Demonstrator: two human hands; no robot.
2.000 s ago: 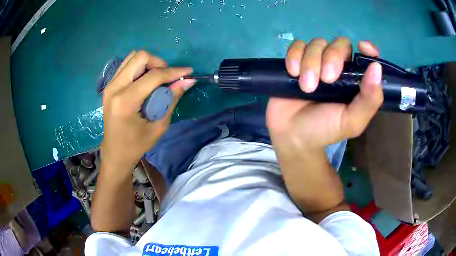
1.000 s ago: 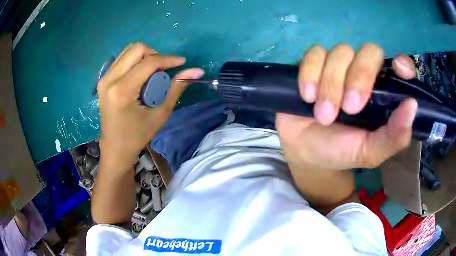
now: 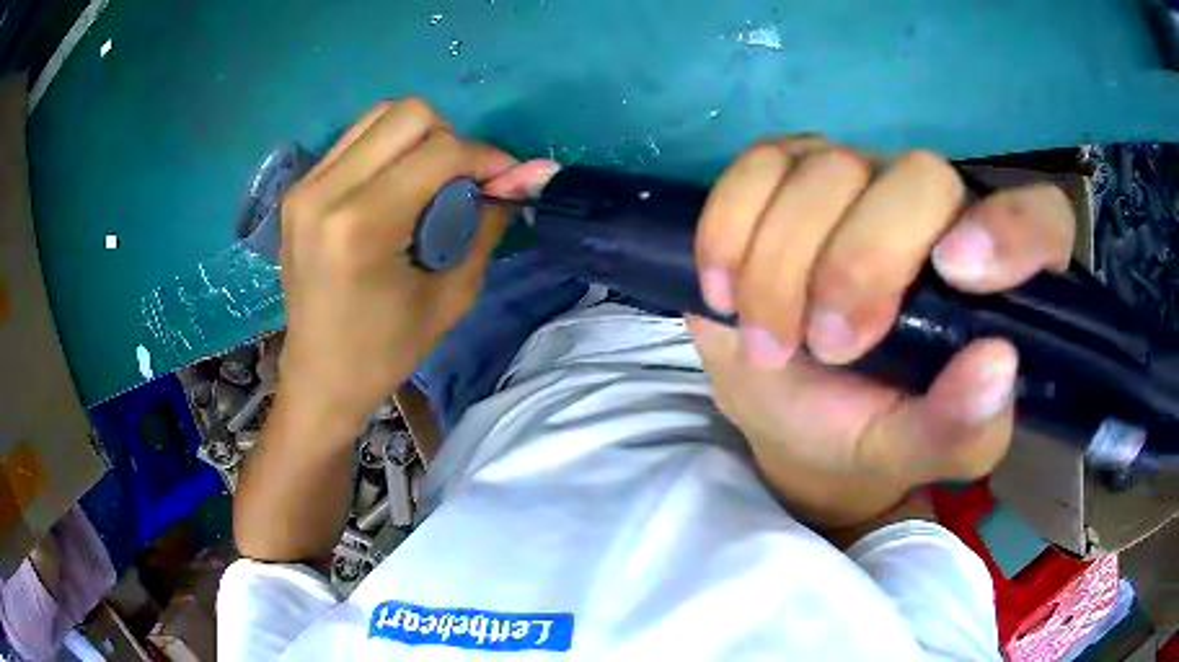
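Observation:
My left hand (image 3: 375, 246) is closed around a grey housing. The housing's round grey handle end (image 3: 449, 225) shows from the fist on the right, and its round vent end (image 3: 269, 194) shows on the left; the rest is hidden. My right hand (image 3: 853, 298) grips the thick black electric screwdriver (image 3: 621, 233), which points left and tilts down toward its cord end. The thin driver bit (image 3: 507, 202) reaches my left thumb and fingertip beside the handle end. Its exact contact with the housing is hidden by the fingers.
Small screws (image 3: 454, 48) lie on the green bench (image 3: 194, 117). Paler housings (image 3: 388, 472) fill a carton by my lap. A cardboard carton (image 3: 1045, 485) with dark grey parts (image 3: 1138, 220) is at the right. A blue crate (image 3: 162, 453) is lower left, a red object (image 3: 1034, 595) lower right.
The driver has moved left, its nose now closer to the left hand, and its rear has dropped lower. My left hand has shifted slightly right with the housing.

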